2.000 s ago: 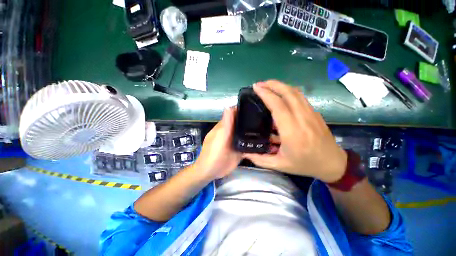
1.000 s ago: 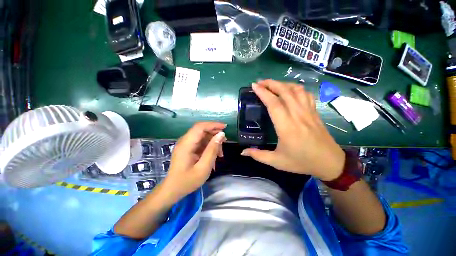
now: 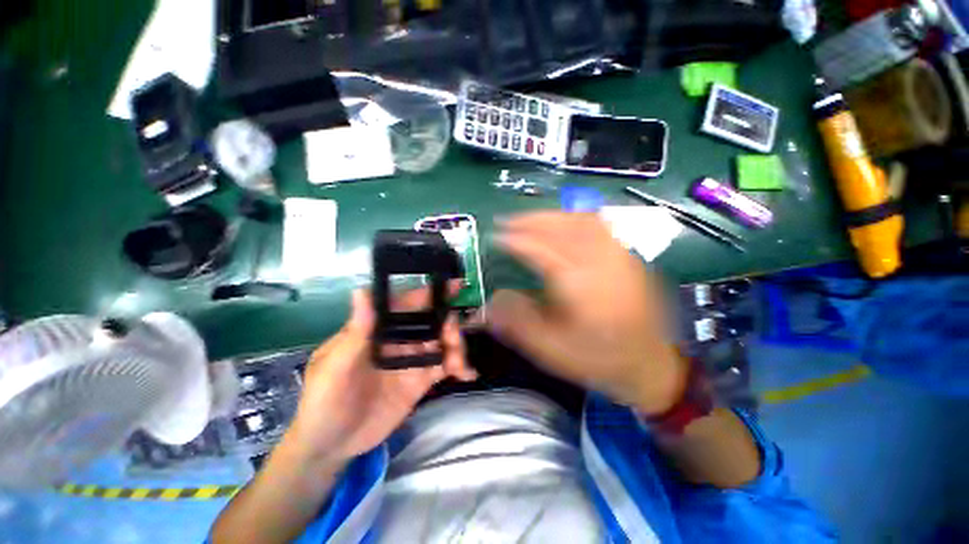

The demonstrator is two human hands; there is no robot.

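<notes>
My left hand (image 3: 356,388) holds a black front housing (image 3: 408,349) upright, with its window opening showing through. A screen and board assembly (image 3: 471,272) with a green board and pale rim lies at the bench edge, partly hidden behind the housing. My right hand (image 3: 582,303) is blurred, just right of the board, with its fingers apart and nothing seen in it. A blue pry pick (image 3: 580,199) and a white wipe (image 3: 647,228) lie beyond it, partly covered by the hand.
An open flip phone (image 3: 616,145) lies at the back. Tweezers (image 3: 691,219) and a purple cylinder (image 3: 733,202) lie at right, an orange tool (image 3: 859,186) further right. A white fan (image 3: 101,388) stands at left. White cards (image 3: 309,238) and black phone parts (image 3: 175,242) lie left.
The dark phone unit at the bench edge is no longer seen; my left hand has taken hold of a black housing, and a green board now shows. The view has shifted to the right.
</notes>
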